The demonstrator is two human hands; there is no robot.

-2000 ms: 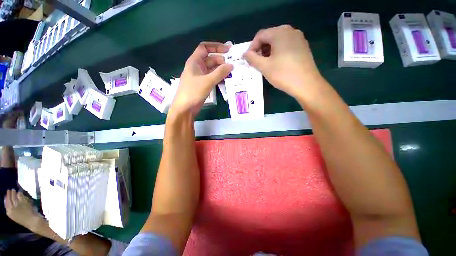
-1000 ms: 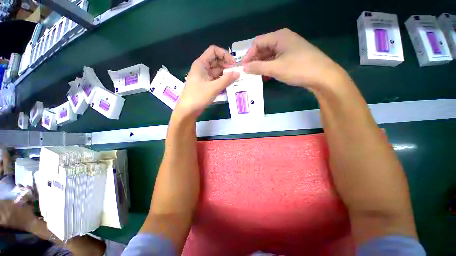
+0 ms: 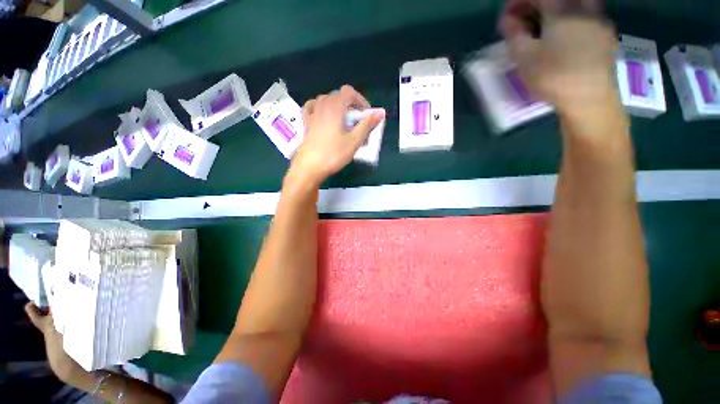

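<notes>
My left hand (image 3: 335,130) is on a white retail box (image 3: 371,142) on the green belt, fingers over its top end; most of that box is hidden. A white box with a purple cylinder picture (image 3: 426,106) lies face up between my hands, untouched. My right hand (image 3: 556,51) is blurred at the upper right, its fingers over a tilted, blurred box (image 3: 509,91); whether it grips that box is unclear. Several open boxes with flaps sticking out lie at left, one of them (image 3: 282,125) just left of my left hand.
A pale metal rail (image 3: 442,193) edges the belt. A red foam mat (image 3: 434,292) lies under my forearms. A stack of flat white cartons (image 3: 110,292) stands at left, with another person's hand (image 3: 51,331) beside it. Closed boxes (image 3: 639,75) lie at right.
My hands have parted from the box between them. My left hand is now on another box to the left; my right hand has moved to the upper right over a tilted box.
</notes>
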